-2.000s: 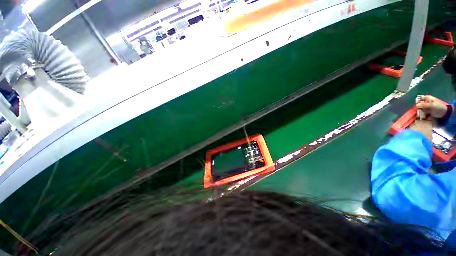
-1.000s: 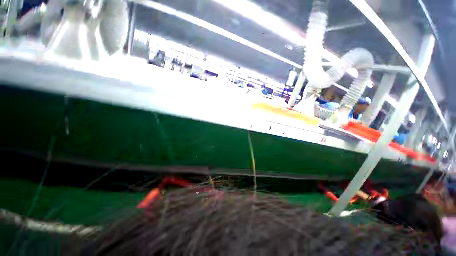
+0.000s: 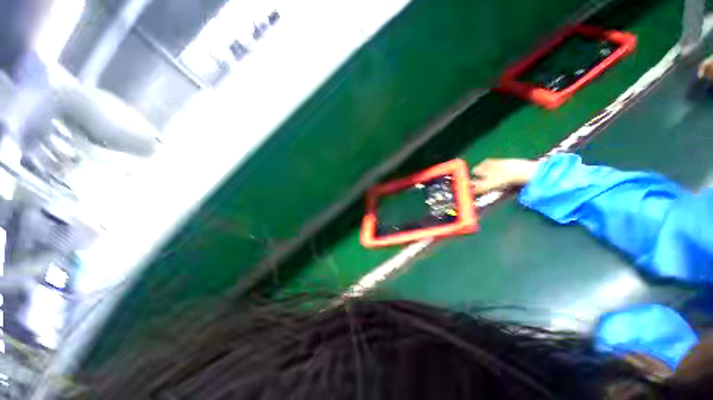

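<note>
Neither of my hands is in view; dark hair covers the bottom. A red-orange holding frame [image 3: 419,235] with an opened dark tablet unit [image 3: 403,211] lies tilted at the edge of the green belt, partly on the brown rail. Small silvery parts show at the unit's right end. A neighbour's bare hand [image 3: 504,173], in a light blue sleeve from the right, is at the frame's right edge; blur hides whether it grips.
A second red-orange frame [image 3: 553,99] with a dark unit lies farther up the belt. The rail [image 3: 602,117] with chipped white paint runs diagonally beside the dark green workbench [image 3: 500,269]. Another blue sleeve [image 3: 647,332] is at lower right, with a blurred hand below it.
The view has tilted up and come back down. Compared with the oldest frame, the neighbour's arm now reaches left to the nearer framed unit, and a second framed unit shows closer on the belt.
</note>
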